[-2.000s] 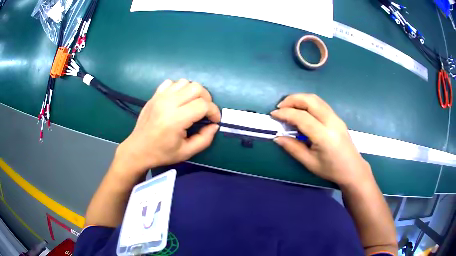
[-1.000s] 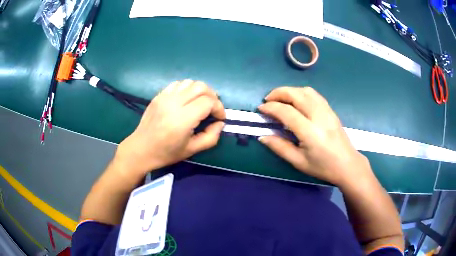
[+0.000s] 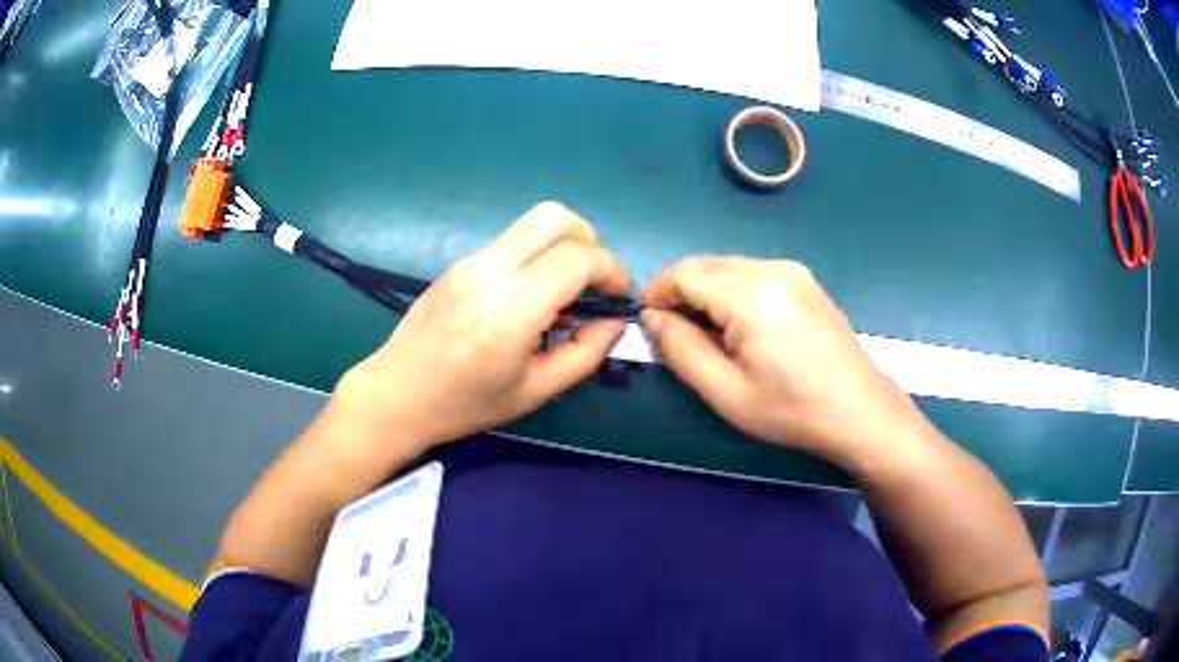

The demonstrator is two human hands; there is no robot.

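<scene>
A black wire harness (image 3: 339, 264) runs from an orange connector (image 3: 206, 198) at the left to my hands, with a white sleeve near the connector. My left hand (image 3: 524, 304) pinches the bundle between thumb and fingers. My right hand (image 3: 743, 336) pinches it close beside, fingertips almost touching my left ones. The harness's far end is hidden by my right hand. A steel rule (image 3: 983, 375) lies under the bundle, partly covered by my hands. A small dark piece (image 3: 618, 375) sits at the rule's near edge.
A tape roll (image 3: 763, 148) lies beyond my right hand. White paper (image 3: 582, 45) and a second rule (image 3: 950, 129) lie at the back. Red-handled scissors (image 3: 1130, 217) and another harness (image 3: 1021, 75) are at the right. A clear bag (image 3: 162, 78) and a red-ended bundle (image 3: 145, 246) are at the left.
My hands have come together; the right moved left along the bundle. The harness with its orange connector has shifted right. The view has shifted slightly.
</scene>
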